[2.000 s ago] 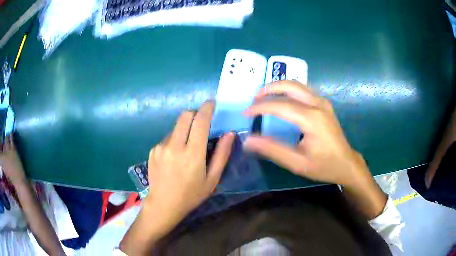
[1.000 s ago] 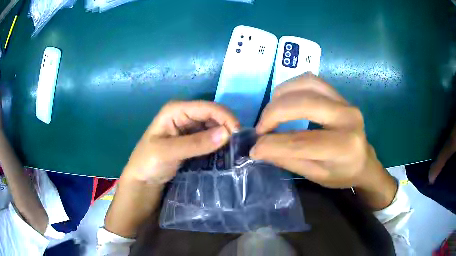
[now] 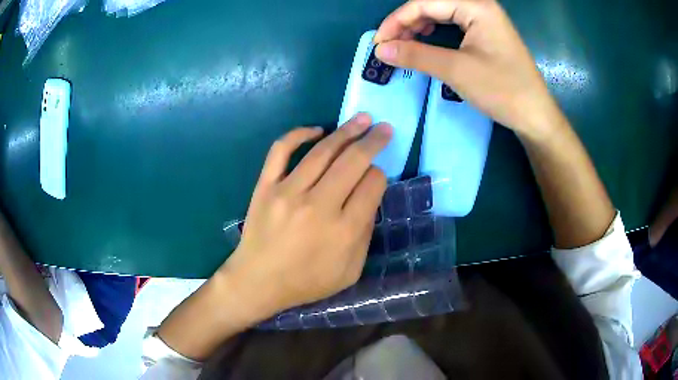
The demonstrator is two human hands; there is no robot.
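A pale blue phone back cover (image 3: 386, 111) lies in front of me. A black camera lens cover (image 3: 378, 72) is at its upper left corner, with my right thumb and fingertips pinching at its upper edge. My right hand (image 3: 472, 63) partly hides a second cover (image 3: 457, 156) with a black lens piece, close beside the first. My left hand (image 3: 320, 215) rests two fingertips on the first cover's face, its palm over a clear sheet of lens covers (image 3: 416, 260). The sheet lies at the table edge and overlaps the covers' lower ends; its near rows look empty.
Another phone back cover (image 3: 54, 137) lies at the far left. Clear plastic film (image 3: 48, 26) is at the upper left of the green table (image 3: 178, 163). A neighbouring person's arm (image 3: 26, 286) is at the left edge, and part of another arm (image 3: 664, 215) is at the right.
My right hand has moved up from the sheet to the left cover's corner, where black now covers the bare holes. My left hand has gone from pinching the sheet to resting on the cover.
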